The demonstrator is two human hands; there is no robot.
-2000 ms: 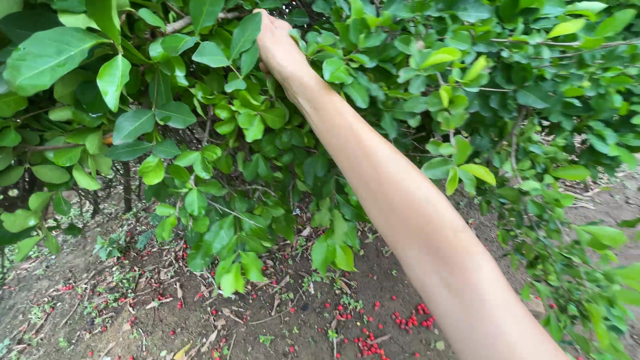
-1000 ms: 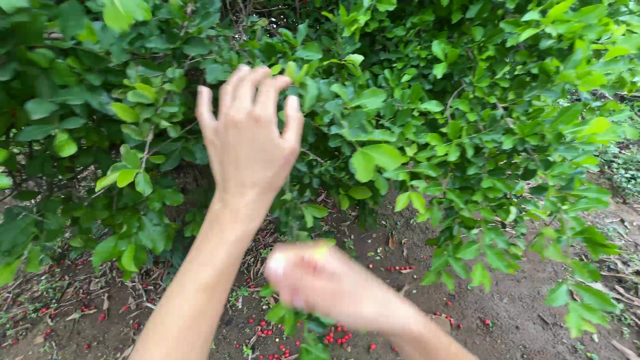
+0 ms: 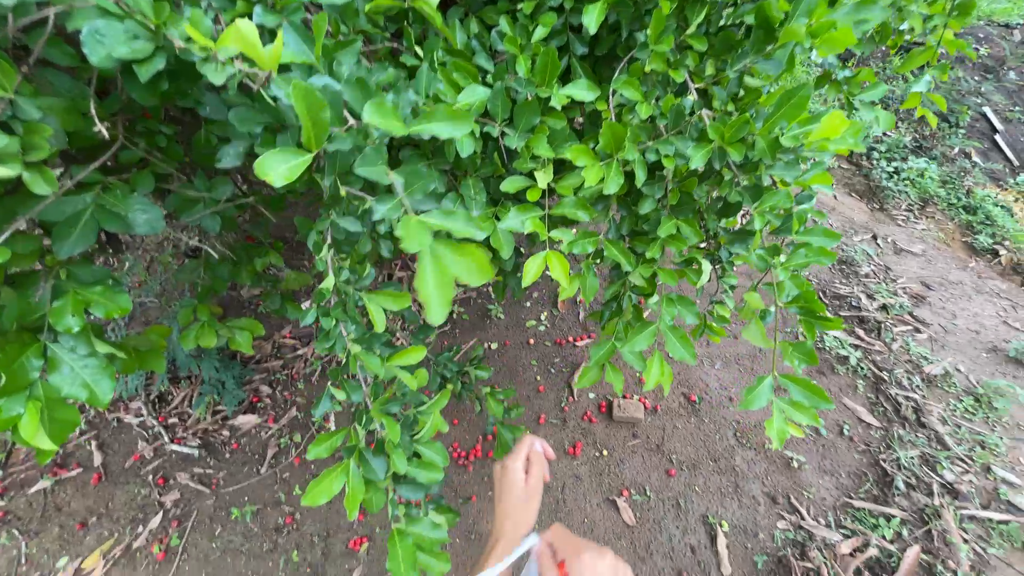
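Observation:
My left hand (image 3: 520, 484) is at the bottom centre, its fingers curled together over the ground beside a low leafy branch (image 3: 404, 448); whether anything is inside it does not show. A white strap (image 3: 516, 554), perhaps a bag handle, crosses its wrist. Just below and to the right, partly cut off by the frame edge, my right hand (image 3: 588, 556) is closed beside that strap, with a red berry (image 3: 562, 568) showing at its fingers. The leafy green shrub (image 3: 576, 152) fills the upper view. Red berries (image 3: 472, 454) lie scattered on the soil beneath it.
A small brown block (image 3: 628, 410) sits on the bare soil (image 3: 680, 512). Twigs and dry leaves (image 3: 856, 552) litter the right side and the ground below the shrub. Two pale strips (image 3: 1000, 136) lie at the far upper right.
Both hands have moved down to the bottom of the view; a second ago my left hand was raised with spread fingers against the foliage. The view has shifted to the right.

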